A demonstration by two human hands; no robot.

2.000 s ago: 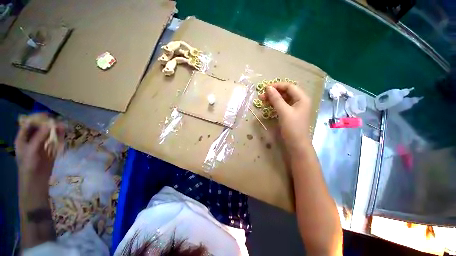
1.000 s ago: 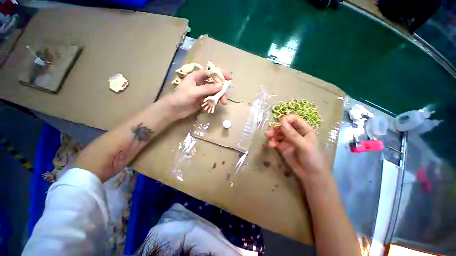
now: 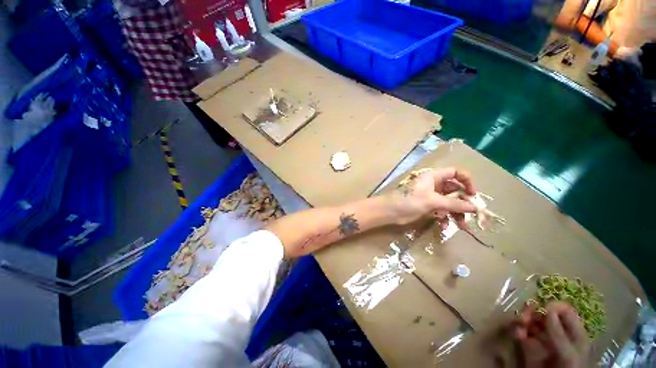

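My left hand point(image 3: 439, 198) is over the top left of the cardboard work mat point(image 3: 363, 316), fingers closed on a beige moulded figure point(image 3: 483, 213) whose splayed end sticks out to the right. Another beige figure point(image 3: 411, 177) is partly hidden behind this hand. My right hand point(image 3: 552, 334) is blurred at the lower right, at the near edge of a pile of yellow-gold rings point(image 3: 573, 296). Its fingertips are bent together; whether they hold a ring I cannot tell. A round white dab or cap point(image 3: 461, 271) is on the cardboard pad point(image 3: 439, 284) between the hands.
Shiny tape point(image 3: 377, 280) lies around the pad. The left cardboard point(image 3: 309, 169) bears a second pad point(image 3: 280, 123) with a stick and a small pale piece point(image 3: 340, 161). A blue crate point(image 3: 137, 277) of beige figures is below. Another blue crate point(image 3: 381, 36) is behind. People are partly visible at the back.
The view has swung left, showing more floor and crates. My left hand came up from the crate with the figure and still holds it. My right hand remains by the rings, now blurred.
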